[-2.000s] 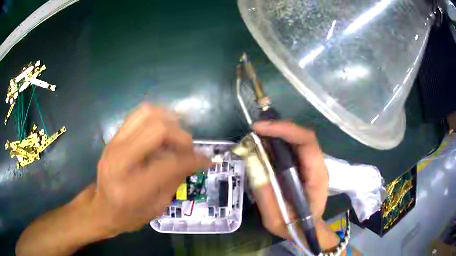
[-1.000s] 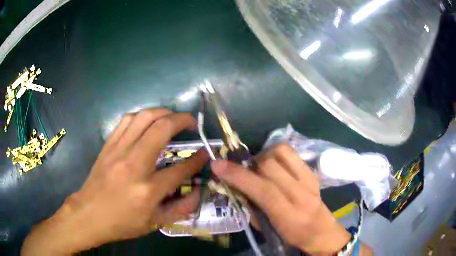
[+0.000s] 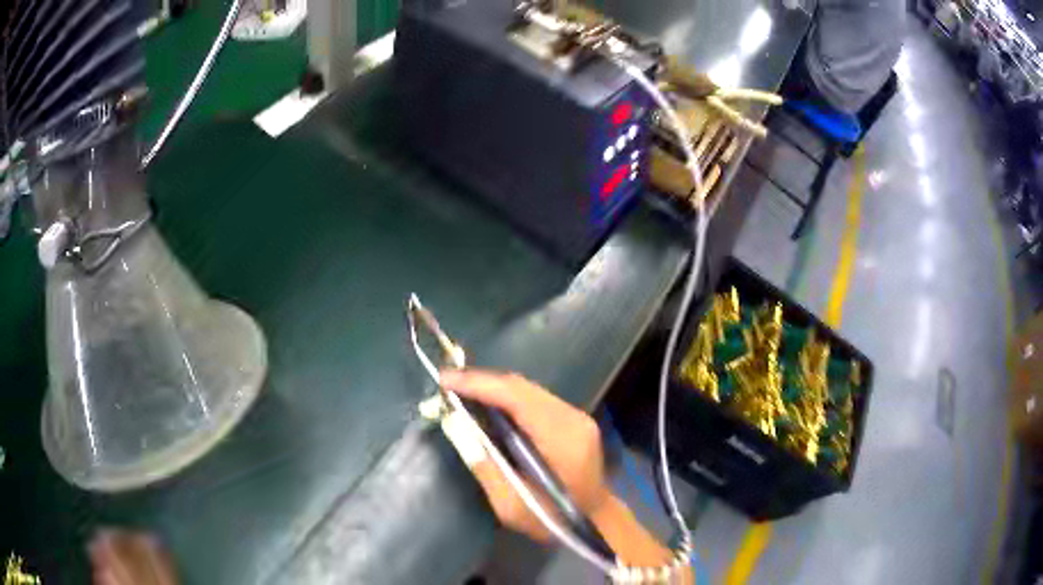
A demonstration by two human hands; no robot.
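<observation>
My right hand (image 3: 543,446) holds the soldering iron (image 3: 515,451) by its black handle, tip pointing up and left, above the dark green bench mat (image 3: 309,286). A thin pale feed tube (image 3: 690,263) runs from the iron up to the black soldering station (image 3: 515,126) with red digits. My left hand (image 3: 132,558) is blurred and cut off at the lower left edge; I cannot tell what it does. The white housing is not in view. A bit of brass strips (image 3: 17,569) shows in the lower left corner.
The clear fume hood (image 3: 143,377) hangs at the left on its ribbed hose. A black crate (image 3: 761,474) of brass strips with green wires stands at the right, beyond the bench edge. A seated person's grey clothing (image 3: 852,46) shows at the upper right, near a walkway with yellow lines.
The view has swung right, bringing the station and whole crate into sight. The housing has left the picture. My hands have moved apart, the right still holding the iron.
</observation>
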